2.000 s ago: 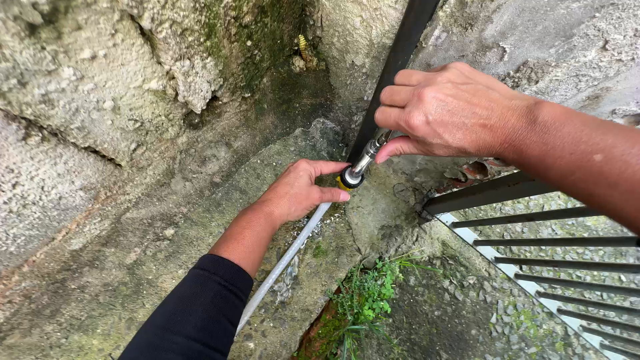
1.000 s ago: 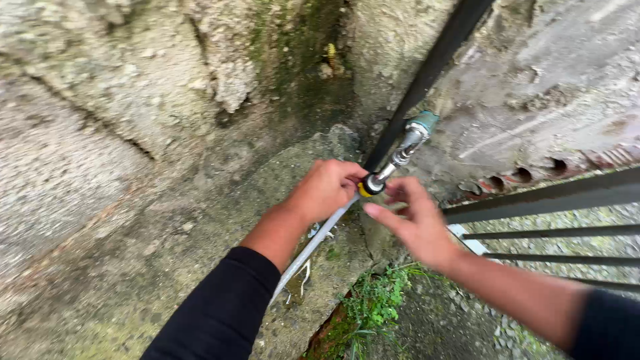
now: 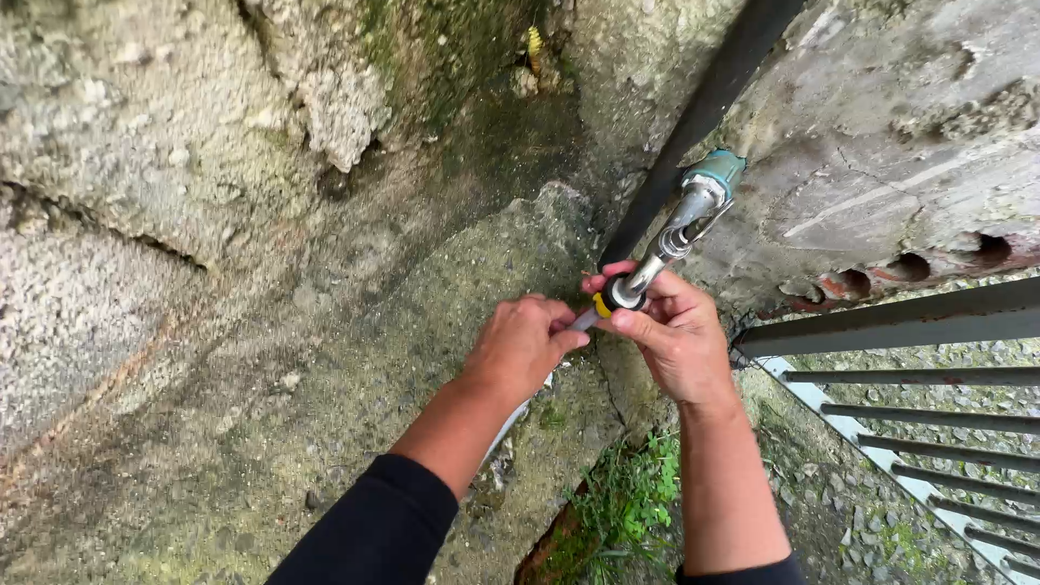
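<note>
A metal tap [image 3: 676, 231] sticks out from a teal pipe fitting [image 3: 718, 172] in the wall. On its spout end sits a black and yellow hose connector [image 3: 621, 294], with a pale hose [image 3: 583, 320] leading from it down to the left. My left hand [image 3: 524, 341] pinches the hose just below the connector. The fingers of my right hand [image 3: 674, 333] are closed around the connector, thumb in front and fingertips behind. The middle of the hose is hidden under my left hand and forearm; a lower stretch shows beside the wrist.
A dark pipe [image 3: 699, 122] runs diagonally behind the tap. Rough concrete walls [image 3: 861, 162] stand around it, with broken hollow brick [image 3: 906, 268] at the right. A metal gate [image 3: 910, 321] with bars fills the lower right. Green weeds [image 3: 630, 504] grow below my hands.
My right hand has come down from the tap to the connector, leaving the tap and teal fitting in sight. My left hand has shifted from the connector to the hose just below.
</note>
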